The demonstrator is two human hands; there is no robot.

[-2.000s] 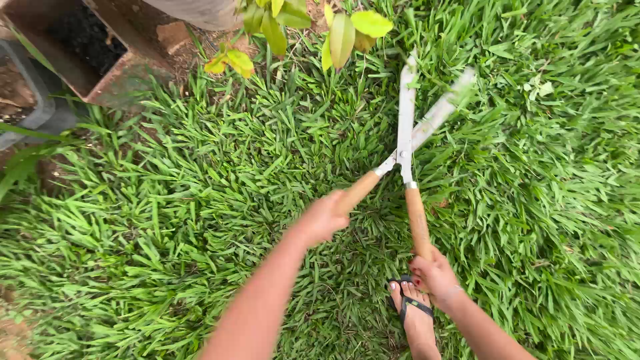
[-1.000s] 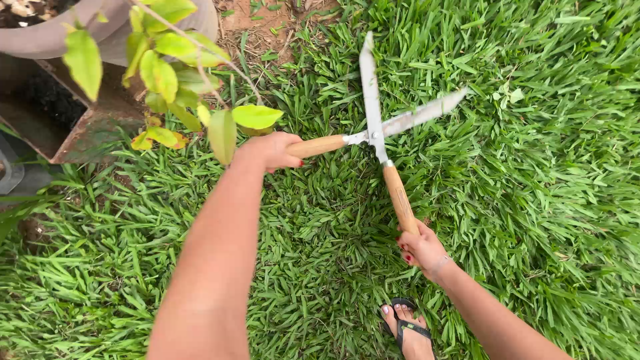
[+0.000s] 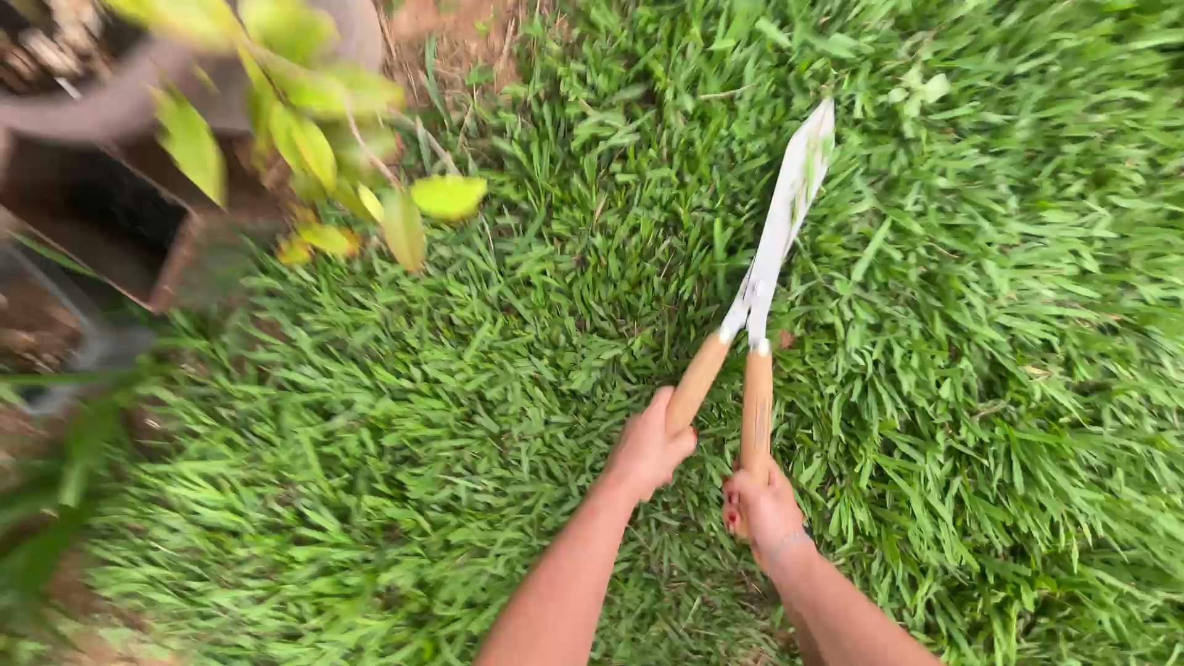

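Observation:
A pair of hedge shears (image 3: 760,287) with metal blades and two wooden handles points up and slightly right over the long green grass (image 3: 518,388). The blades lie almost together, with bits of green grass on them. My left hand (image 3: 649,446) is closed around the left wooden handle (image 3: 698,381). Around the lower end of the right wooden handle (image 3: 757,407) my right hand (image 3: 768,509) is wrapped. The two hands are close together but apart.
Yellow-green leaves (image 3: 301,139) on a thin branch hang at the upper left, before a round planter (image 3: 365,46). Below it stands a rusty square container (image 3: 171,264), with a grey container (image 3: 92,347) beside it. Bare soil (image 3: 453,42) shows at the top.
The shears were spread wide one second ago and have closed. My left hand has moved right and down, toward my right hand. The foot in a flip-flop no longer shows.

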